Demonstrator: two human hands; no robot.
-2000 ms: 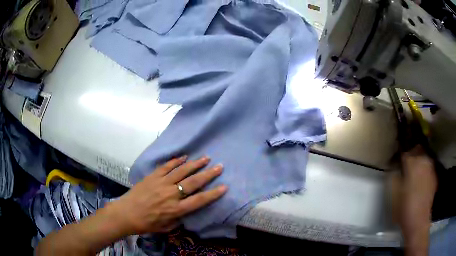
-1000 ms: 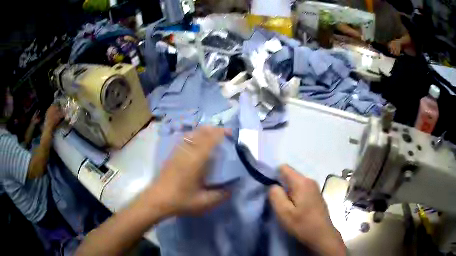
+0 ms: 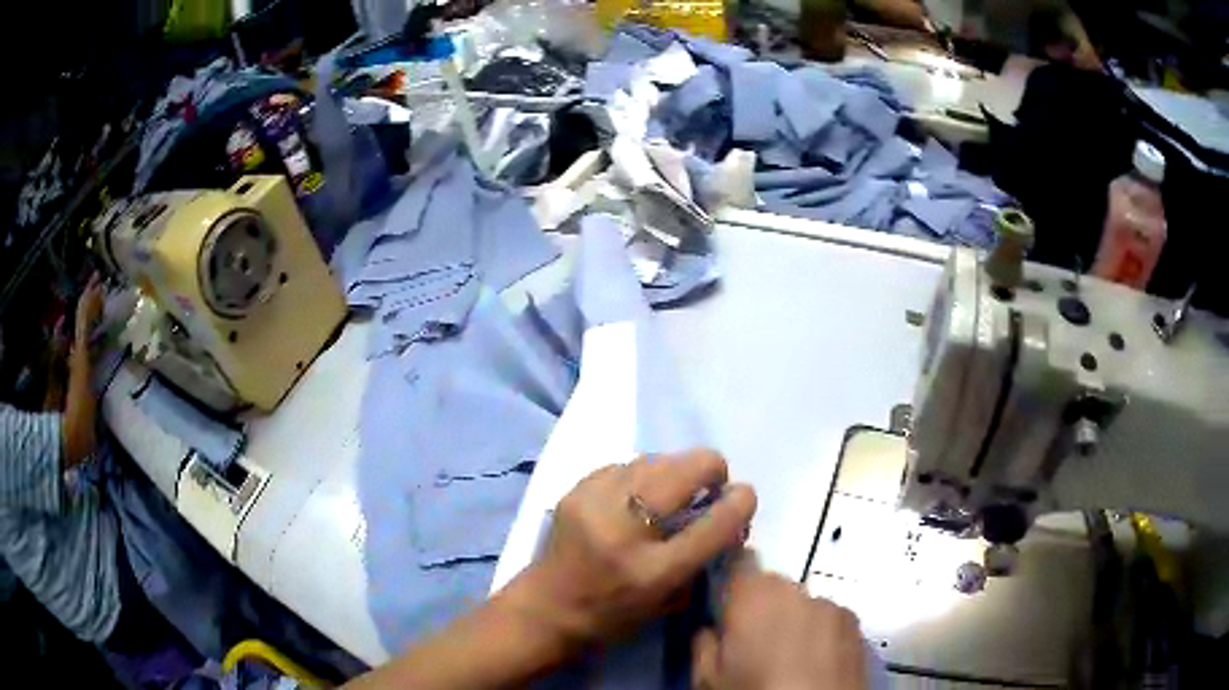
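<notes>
A light blue shirt panel lies across the table at centre left, with a white band running along it. My left hand, with a ring, is closed on the blue cloth at the band's lower end. My right hand is just below and right of it, blurred, at the same bunched cloth; its fingertips are partly hidden. The sewing machine head stands at the right, its needle area lit above the metal plate.
A cream machine stands at left, with a person's striped sleeve beside it. Loose blue pieces and white scraps lie at the far side. A pink bottle stands behind the machine head. A yellow-handled tool lies at right.
Both hands have come together lower on the cloth, nearer me. The panel is now spread at left with its white band showing. Earlier my left hand lay flat on cloth and my right was by the scissors.
</notes>
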